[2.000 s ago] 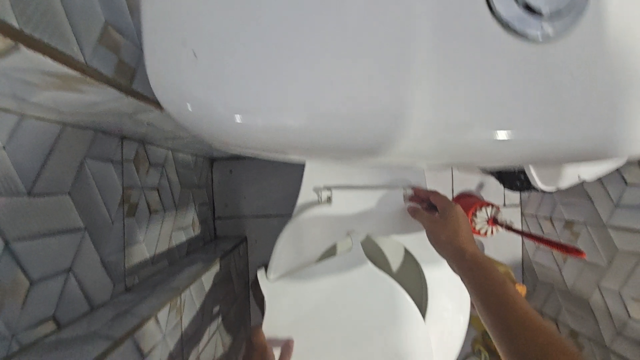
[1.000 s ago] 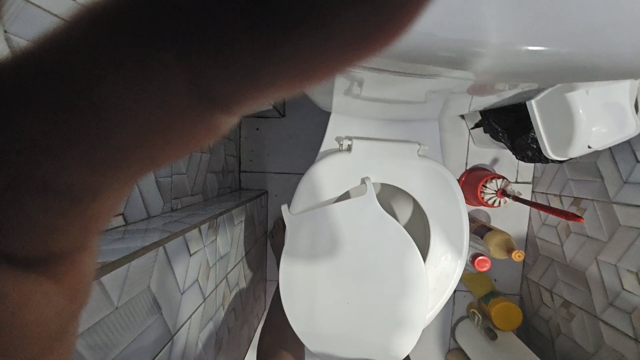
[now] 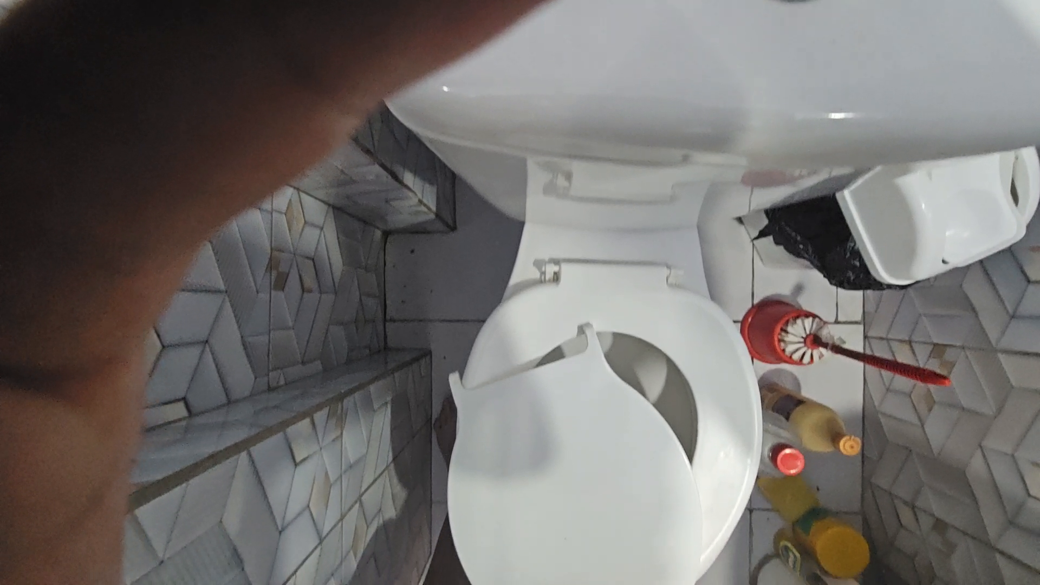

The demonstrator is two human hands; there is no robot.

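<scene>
A blurred hand, apparently my left hand [image 3: 187,162], fills the upper left close to the camera; its fingers cannot be made out. My right hand is out of the frame. Below, a detached white toilet lid [image 3: 569,479] rests askew over the white toilet seat [image 3: 727,406], its two hinge lugs pointing up the frame. Part of the bowl opening [image 3: 650,374] shows at the lid's right. A hinge rod with fittings [image 3: 613,264] lies across the back of the seat. The white cistern [image 3: 691,81] spans the top.
At the right stand a red toilet brush holder [image 3: 764,329] with a brush [image 3: 886,366], several bottles [image 3: 812,426] and a white bin [image 3: 894,227] with a black bag [image 3: 821,244]. A tiled ledge [image 3: 276,422] runs along the left. Part of a foot [image 3: 444,422] shows beside the lid.
Two seconds ago my right hand was at the hinge rod and my left near the lid's lower left; neither is there now. The blurred hand came up close to the camera. The view has shifted.
</scene>
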